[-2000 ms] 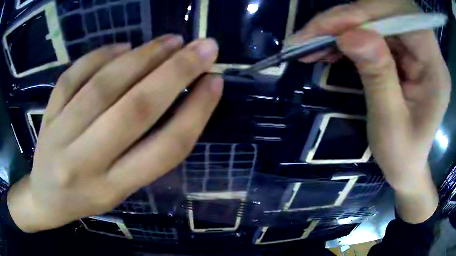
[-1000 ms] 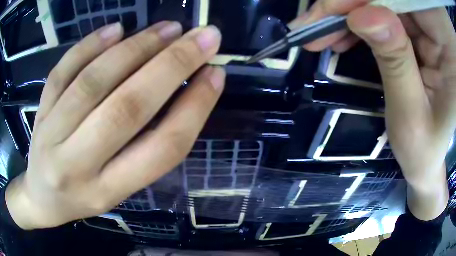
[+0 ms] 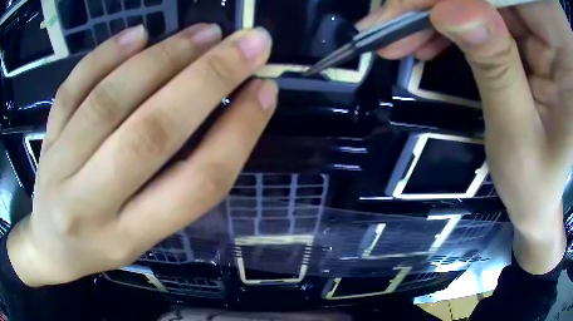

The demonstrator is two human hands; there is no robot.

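Observation:
My right hand [image 3: 496,81], partly cut off by the right edge, grips dark-tipped tweezers [image 3: 383,39] with a whitish rear end. The tweezer tips touch the lower pale rim [image 3: 342,74] of a phone housing at the top centre. A small dark piece lies on the rim at the tips; I cannot tell if the tips hold it. My left hand [image 3: 144,144] lies over the tray with its fingers spread a little. Its index fingertip and thumb are at the left corner of the same housing's rim. What lies under the palm is hidden.
The glossy black tray [image 3: 295,135] holds several more housings, one at the right [image 3: 443,168] and one with its keypad grid at the upper left [image 3: 116,22]. A clear film [image 3: 342,229] with fine marks lies over the lower housings. Tan squares show at the bottom right.
Both hands and the housing sit slightly higher in view than two seconds ago. The tweezer tips remain at the lower rim, and more of the rim shows pale around them.

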